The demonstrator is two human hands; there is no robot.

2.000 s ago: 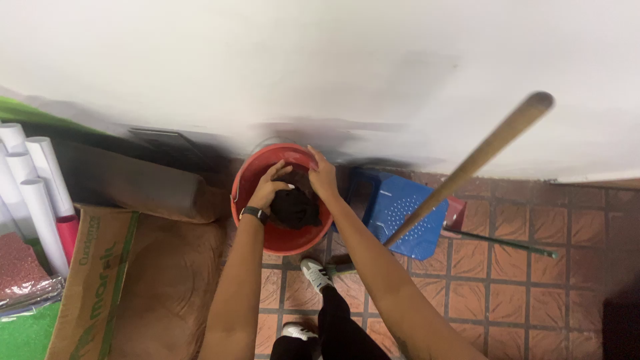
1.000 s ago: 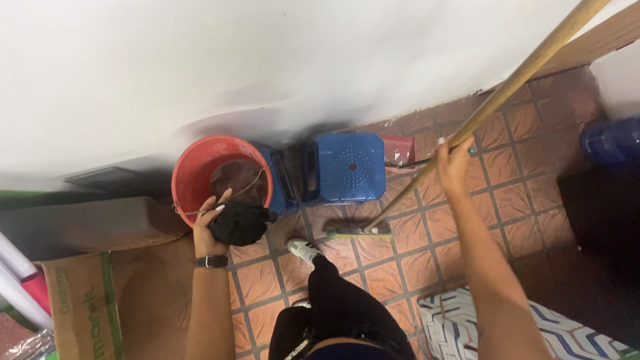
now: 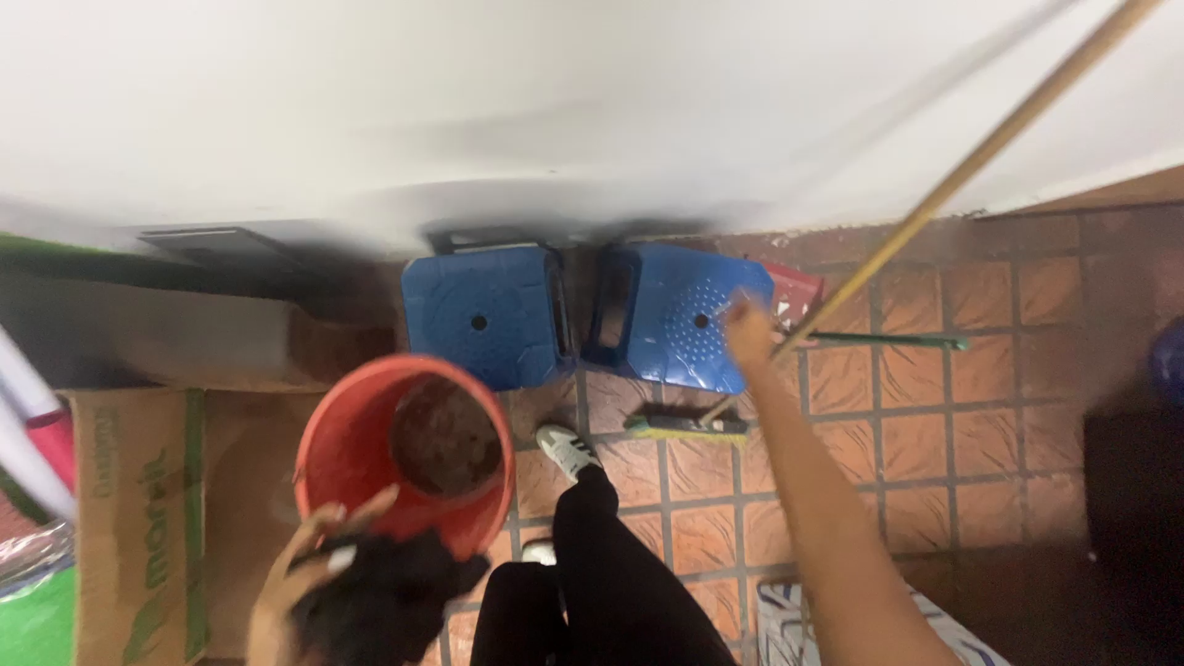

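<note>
My left hand [image 3: 319, 546] holds a bunched black cloth [image 3: 384, 597] at the near edge of a red plastic bucket [image 3: 324, 425]. Murky dark liquid [image 3: 446, 435] lies in the bucket's bottom. My right hand [image 3: 749, 333] is blurred over the right blue plastic stool [image 3: 661, 314], close to the wooden pole [image 3: 934, 199] of a broom; whether its fingers touch the pole I cannot tell. The broom's head [image 3: 689, 424] rests bristles out on the tiles. Left of that stool stands another blue plastic stool [image 3: 481, 305].
A red dustpan [image 3: 791, 291] and a green stick [image 3: 883, 340] lie right of the stools. A cardboard box [image 3: 139, 527] and white rolls [image 3: 28, 379] are on the left. A patterned item [image 3: 782, 610] stands at the bottom right. The white wall [image 3: 573, 111] runs behind.
The bucket has moved away from beside the stools toward me, uncovering the left blue stool. My right hand was gripping the broom's pole higher up a second ago; it is now lower and farther left.
</note>
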